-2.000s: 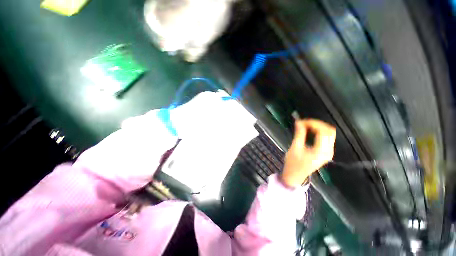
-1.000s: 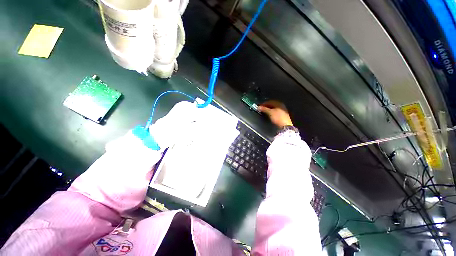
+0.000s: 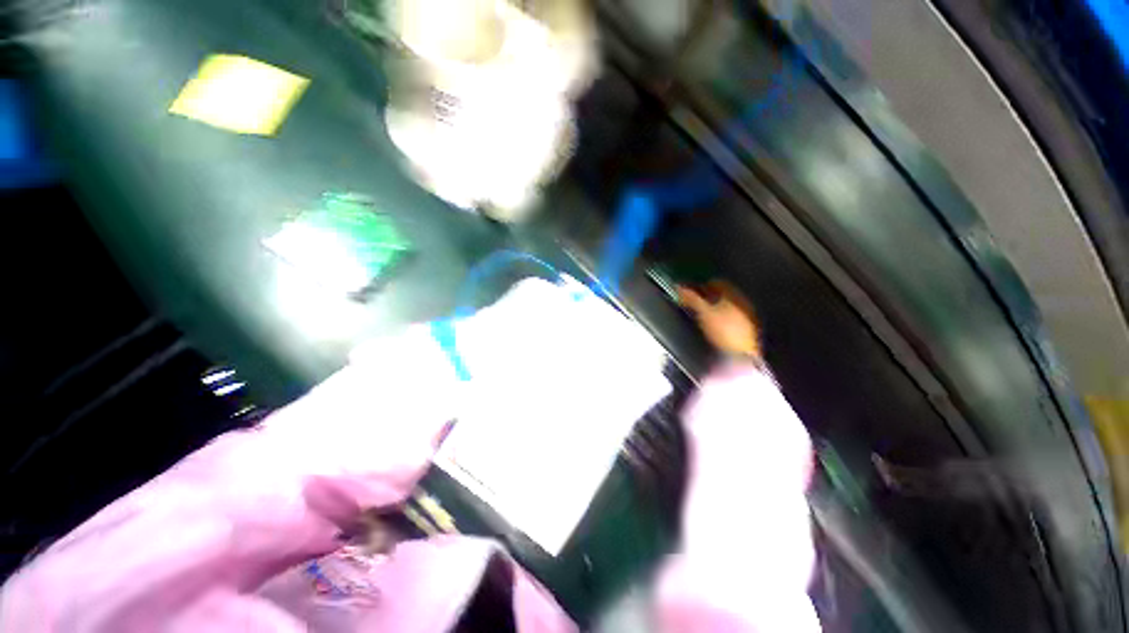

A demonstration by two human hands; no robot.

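Observation:
The white box (image 3: pixel 551 433) lies tilted in front of me, overexposed. My left hand (image 3: pixel 501 324), in a white glove with a blue wrist strap (image 3: pixel 449 348), rests on its upper left part; glove and box blur together. My right hand (image 3: pixel 724 319), bare and blurred, reaches over the dark ledge behind the keyboard. Its fingertips are at a small green board (image 3: pixel 665 284); whether they grip it is unclear. A larger green circuit board (image 3: pixel 353 241) lies on the mat to the left.
A yellow card (image 3: pixel 239 94) lies on the green mat (image 3: pixel 149 186). White cups (image 3: pixel 483 124) stand at the top middle. A blue coiled cord (image 3: pixel 629 235) runs to the shelf. The keyboard (image 3: pixel 644 451) is partly under the box.
The view has shifted and blurred, so the mat items, box and cups sit further right. My right hand remains at the small board on the ledge. My left hand stays on the box.

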